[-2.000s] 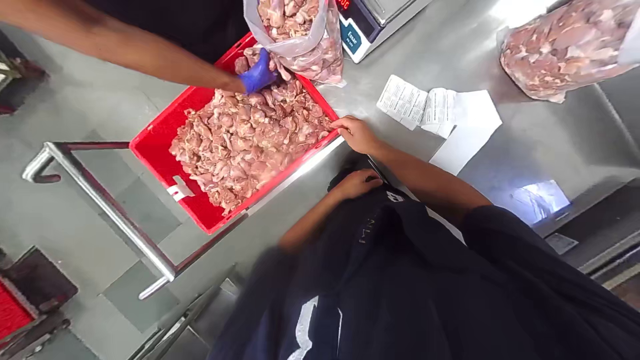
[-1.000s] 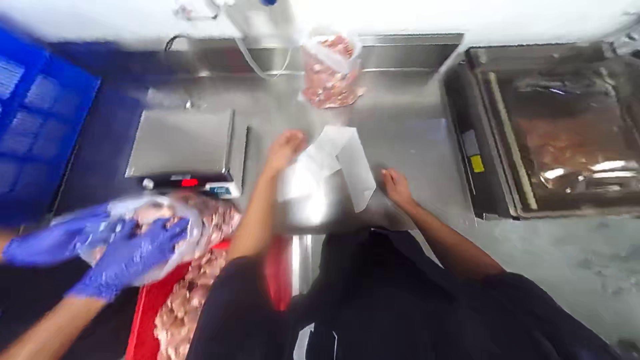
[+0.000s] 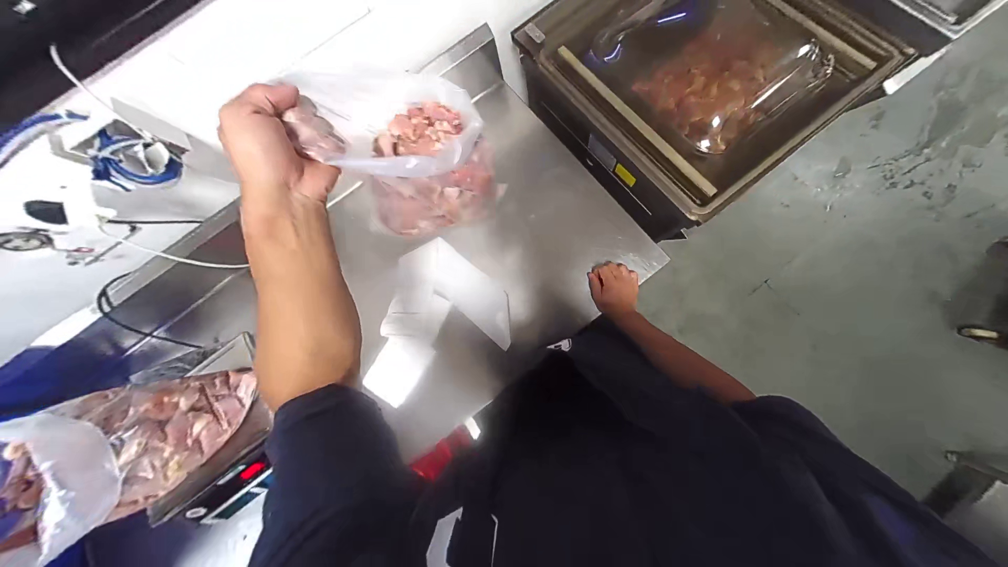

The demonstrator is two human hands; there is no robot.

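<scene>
My left hand grips the gathered rim of a clear plastic bag of raw meat pieces, which stands on the steel table with its mouth open toward me. My right hand rests with curled fingers on the table near its right corner, holding nothing that I can see. Between the hands and closer to my body lie white paper sheets, partly folded and overlapping.
A chamber vacuum sealer with a bag of meat under its clear lid stands at the upper right. At the lower left, another bag of meat sits on a digital scale. Cables run along the wall. Part of a red tub shows beside my body.
My left hand has reached out and taken hold of the meat bag at the back of the table. The other bag has come to rest on the scale. The view has turned strongly.
</scene>
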